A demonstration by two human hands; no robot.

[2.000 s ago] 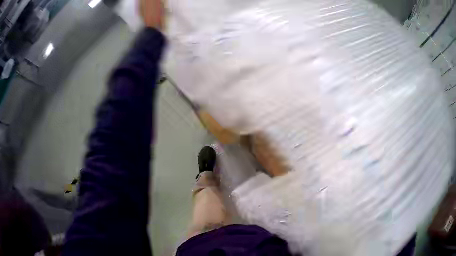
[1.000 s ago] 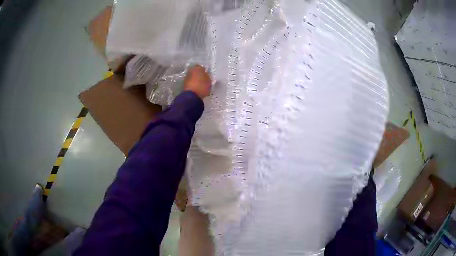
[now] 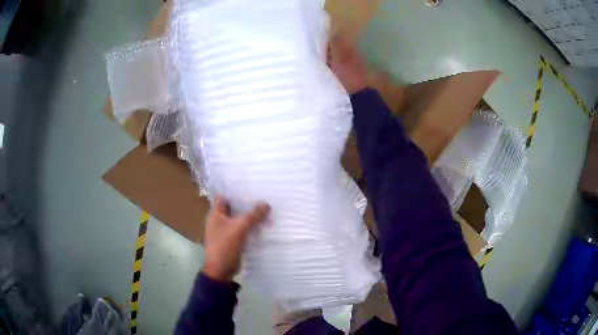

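Observation:
A long bundle of clear-white ribbed air column cushioning [image 3: 262,131] lies over an open brown cardboard carton [image 3: 160,186] whose flaps fold outward. My left hand [image 3: 229,235] holds the bundle near its lower left side, thumb on top and fingers partly hidden. My right hand [image 3: 351,65] is blurred at the bundle's upper right edge; whether its fingers grip the film cannot be told. A smaller ribbed piece [image 3: 141,78] hangs over the carton's left side. The bundle hides most of the carton's inside.
More ribbed film [image 3: 495,167] hangs at a carton part on the right. Yellow-black floor tape [image 3: 138,262] runs at left and right. A blue bin [image 3: 577,278] stands at lower right. Grey cloth-like material [image 3: 98,317] is at lower left. A white panelled surface [image 3: 564,26] is at upper right.
The large bundle has moved left and now lies lengthwise over the carton. My left hand has moved down to its lower side. My right hand, hidden before, now shows at the bundle's upper right.

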